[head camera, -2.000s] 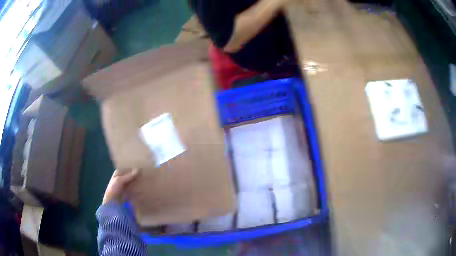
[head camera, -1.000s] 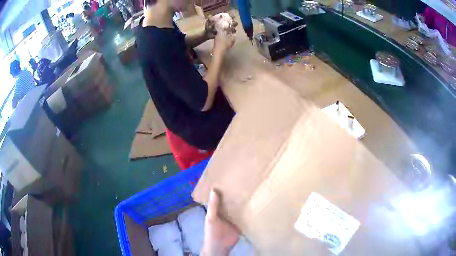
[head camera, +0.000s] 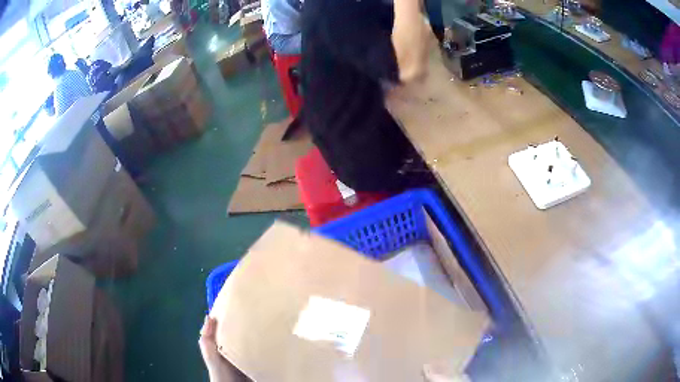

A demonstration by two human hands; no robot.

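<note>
A brown cardboard divider (head camera: 276, 276) with a white label (head camera: 332, 324) lies tilted over the blue crate (head camera: 388, 224), covering much of its opening. My left hand (head camera: 214, 351) grips the divider's left edge, with its thumb on top. My right hand (head camera: 445, 374) shows only in small, blurred part at the bottom edge of the picture, on the divider's lower right; it holds the board there. White wrapped packs (head camera: 410, 267) show in the crate behind the divider. The rest of the crate's contents is hidden.
The cardboard-covered bench (head camera: 485, 142) runs along the right, with a white pad (head camera: 549, 173) bearing small upright pieces. A person in black (head camera: 347, 97) stands by a red stool (head camera: 317, 186) beyond the crate. Cartons (head camera: 82, 201) stand left; the green conveyor (head camera: 570, 82) lies behind the bench.
The divider has moved left from over the bench to above the crate. My left hand has moved left with it, and part of my right hand now shows. The person in black has straightened.
</note>
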